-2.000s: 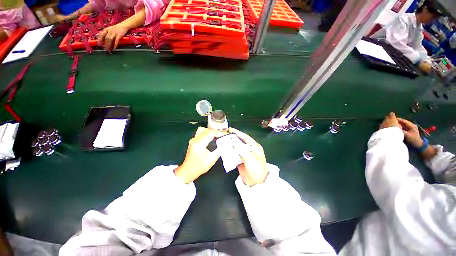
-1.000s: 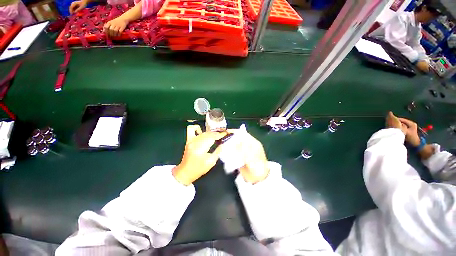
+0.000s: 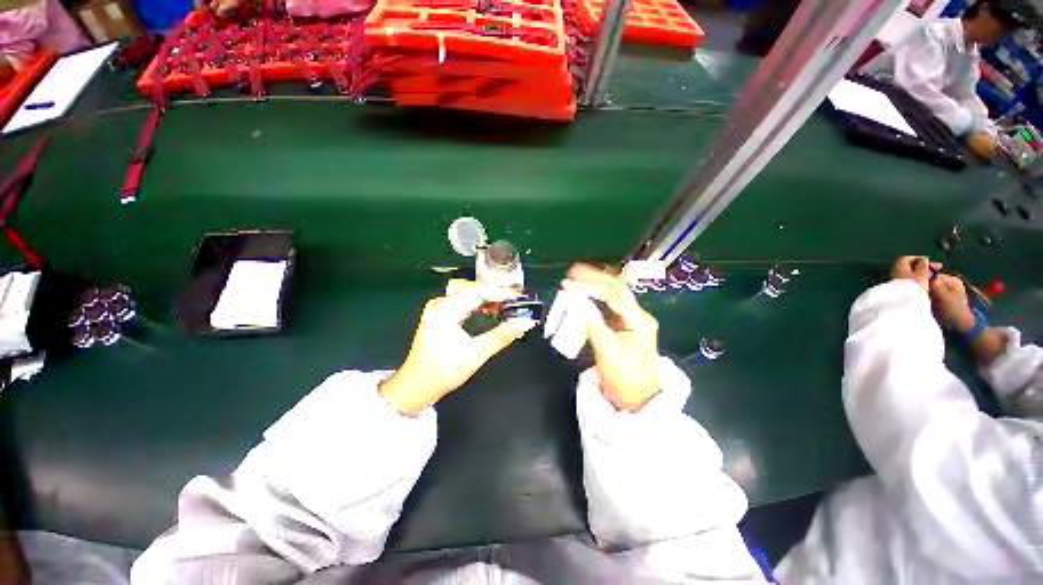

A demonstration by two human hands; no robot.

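Observation:
My left hand (image 3: 448,346) holds a dark watch head (image 3: 522,310) with a shiny rim between thumb and fingers, tilted, at the centre of the view. My right hand (image 3: 621,334) pinches a folded white wiping cloth (image 3: 567,319) just to the right of the watch head; a narrow gap shows between them. The whitish solvent bottle (image 3: 500,265) stands behind my left fingertips, its lower part hidden. Its pale round lid (image 3: 467,235) is open at its upper left.
Loose watch heads (image 3: 692,272) cluster by the slanting metal post (image 3: 749,143); others (image 3: 101,317) lie at left. A black tray (image 3: 208,282) holds white paper. Stacked orange-red trays (image 3: 486,82) stand beyond. A neighbour's hands (image 3: 932,290) work at right.
My right hand and the cloth have moved right, away from the watch head, which is now more exposed in my left fingers. The hand over the red straps at the back has withdrawn.

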